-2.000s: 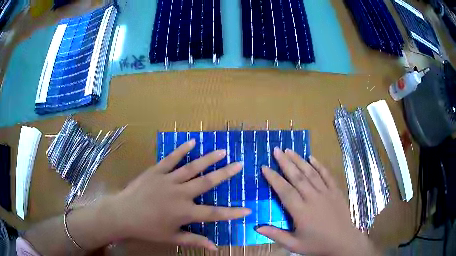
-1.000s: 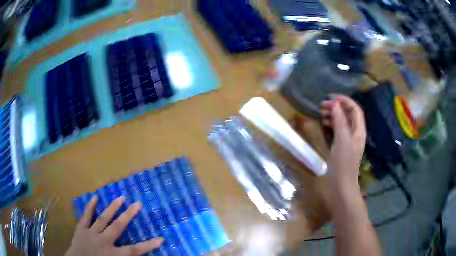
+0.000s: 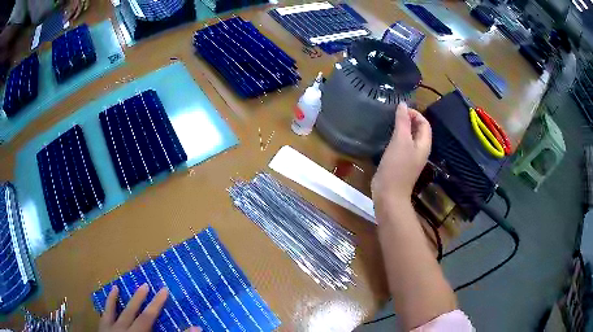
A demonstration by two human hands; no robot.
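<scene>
A bright blue solar cell string (image 3: 195,279) with pale parallel lines lies at the lower left, silver ribbon ends sticking out past its top edge. My left hand (image 3: 136,311) rests on its lower left part with fingers spread, cut off by the bottom edge. My right hand (image 3: 404,152) is raised in front of the grey round unit (image 3: 354,107), beside the black ridged box (image 3: 458,142). Its thumb and fingers are bent together; whether something is between them cannot be told. Long silver ribbons (image 3: 296,227) lie in a bundle between my hands.
A white strip (image 3: 322,181) lies right of the ribbons. A white bottle (image 3: 307,110) stands by the grey unit. Dark cell stacks (image 3: 143,139) lie on a pale mat (image 3: 208,123). Yellow and red rings (image 3: 487,133) lie on the black box. Cables hang right. A green stool (image 3: 543,152) stands beyond.
The view has swung right. My right hand has left the blue string and is now up by the grey unit. My left hand has stayed on the string.
</scene>
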